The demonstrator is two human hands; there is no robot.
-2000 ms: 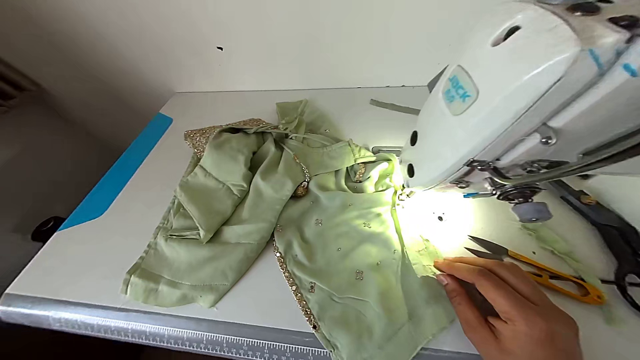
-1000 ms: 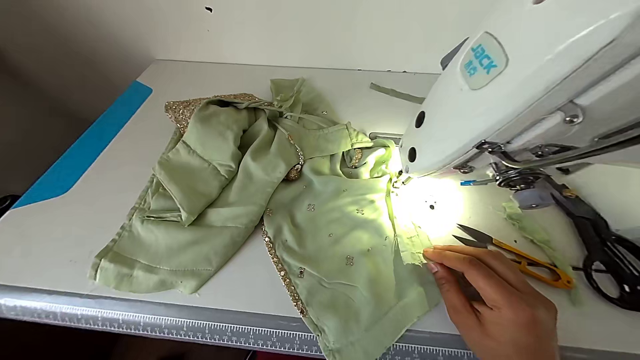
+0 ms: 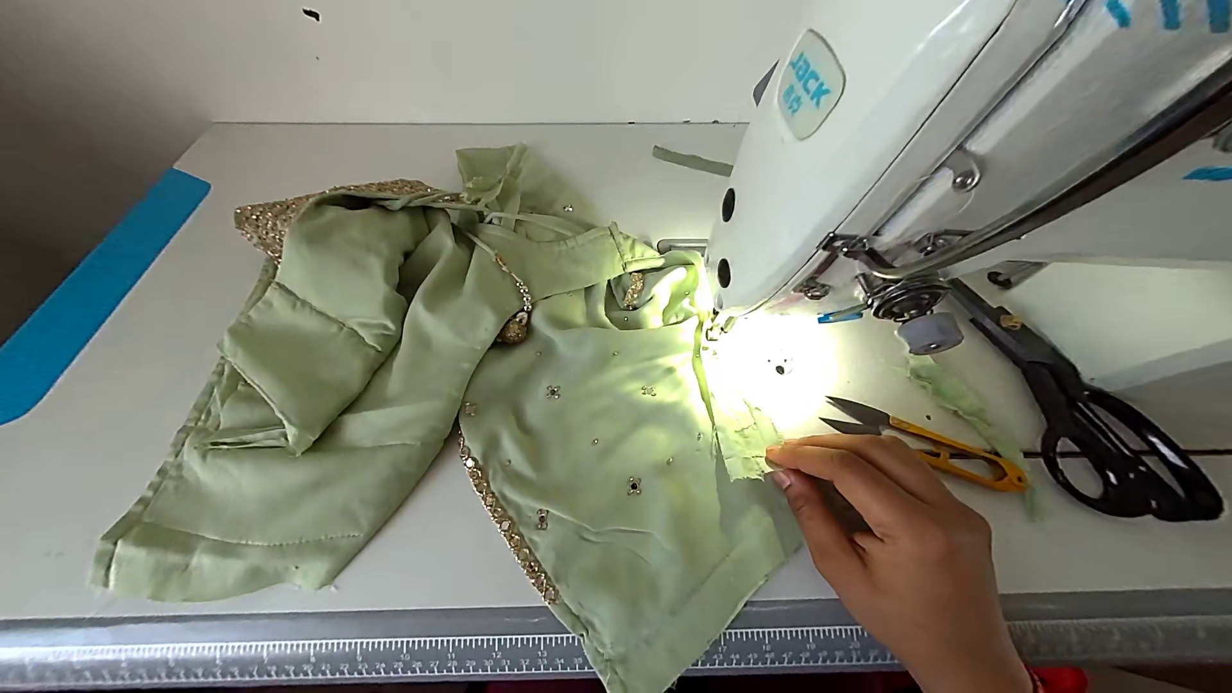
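Note:
A light green garment with sequins and a gold beaded edging lies across the sewing machine bed. Its right edge passes under the presser foot of a white Jack sewing machine, where the lamp glares. My right hand pinches the frayed seam edge of the green fabric between thumb and fingertips, in front of the needle area. A folded part of the garment, with a corded tassel, is heaped at the left. My left hand is out of view.
Yellow-handled thread snips lie just beyond my right hand, and black-handled scissors farther right. Green fabric scraps rest near them, another strip behind the machine head. A ruler runs along the table's front edge.
My right hand keeps its pinch on the fabric edge. The view has shifted somewhat; nothing else has plainly changed.

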